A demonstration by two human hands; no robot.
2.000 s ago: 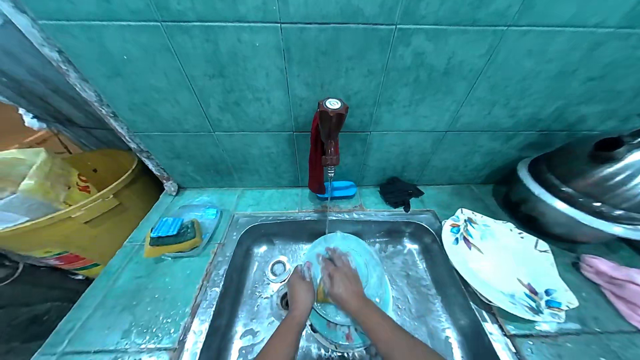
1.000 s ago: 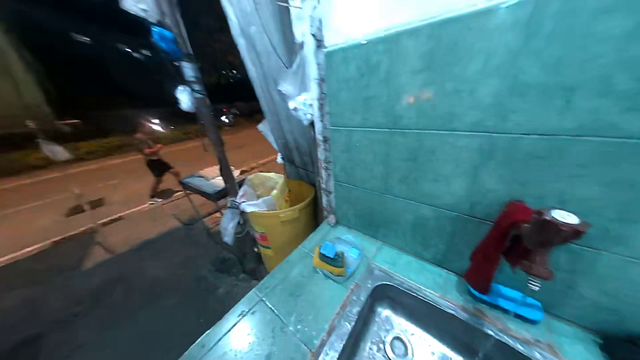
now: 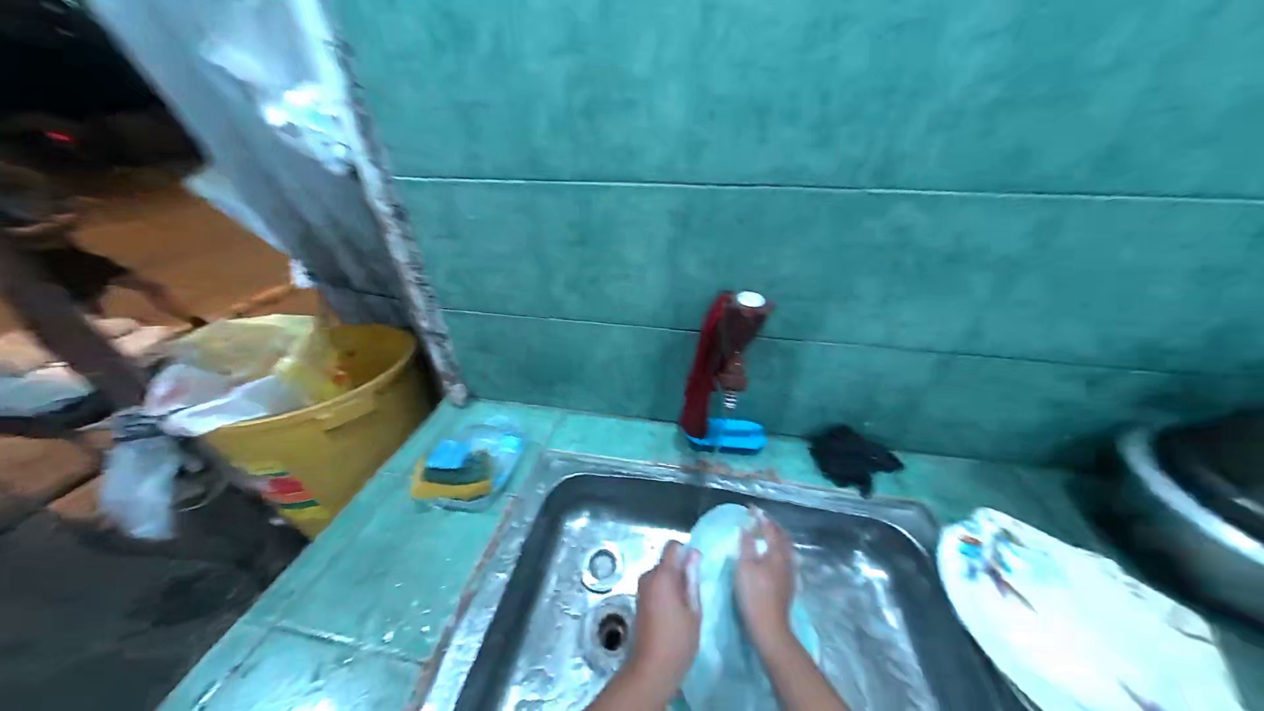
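Over the stainless steel sink point(image 3: 879, 632), my left hand point(image 3: 669, 612) grips the left edge of a pale plate point(image 3: 719, 563). My right hand point(image 3: 766, 573) holds the plate's right side, its fingers near the top rim. The plate is tilted beneath the brown faucet point(image 3: 739, 341), from which a thin stream seems to run. Another pale blue dish lies under it, mostly hidden. A red cloth point(image 3: 705, 380) hangs on the faucet. No sponge shows in either hand.
Sponges point(image 3: 454, 474) lie in a clear container left of the sink. Behind it are a blue soap dish point(image 3: 729, 435) and black cloth point(image 3: 851, 457). Floral plates point(image 3: 1076, 612) and a metal pot point(image 3: 1195, 513) stand right. A yellow bin point(image 3: 365, 425) holds plastic bags. A person point(image 3: 74, 247) is outside, far left.
The view swung left to the street and came back. Two seconds ago the plate lay flatter in the sink with a yellow sponge at my hands; now both hands hold it tilted.
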